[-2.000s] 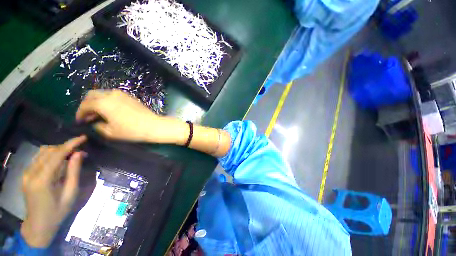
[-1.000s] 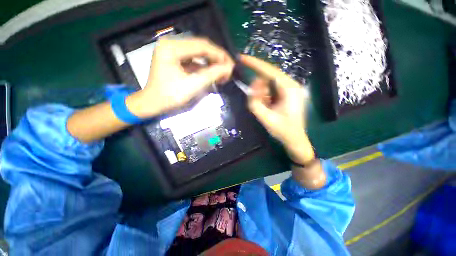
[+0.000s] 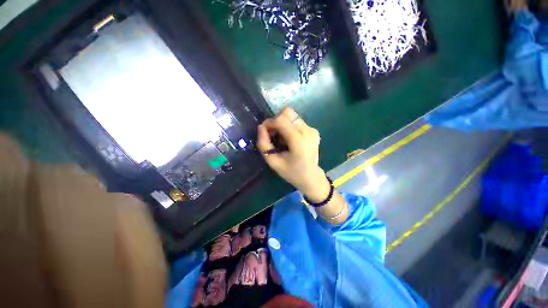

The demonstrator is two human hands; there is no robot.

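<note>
The tablet half-assembly (image 3: 138, 90) lies in a black holding tray (image 3: 201, 30), its large silver area glaring white. The main board (image 3: 195, 171) with a teal-green patch is at its near end. My right hand (image 3: 289, 144) is just right of the board, above the tray's right edge, with its fingers curled together; whether it pinches something small cannot be told. My left hand (image 3: 78, 234) is large and blurred at the lower left, close to the camera and cut off by the edge; its fingertips and any held thing cannot be made out.
A heap of small dark flex cables (image 3: 300, 36) lies on the green mat beyond my right hand. A black parts tray (image 3: 356, 72) holds white strips (image 3: 387, 36) to its right. Another person's blue sleeve (image 3: 481, 102) is at the upper right.
My hands were together over the tablet and have separated. My left hand has come up near the camera; my right hand is by the board's right edge. The view has shifted, uncovering the silver area.
</note>
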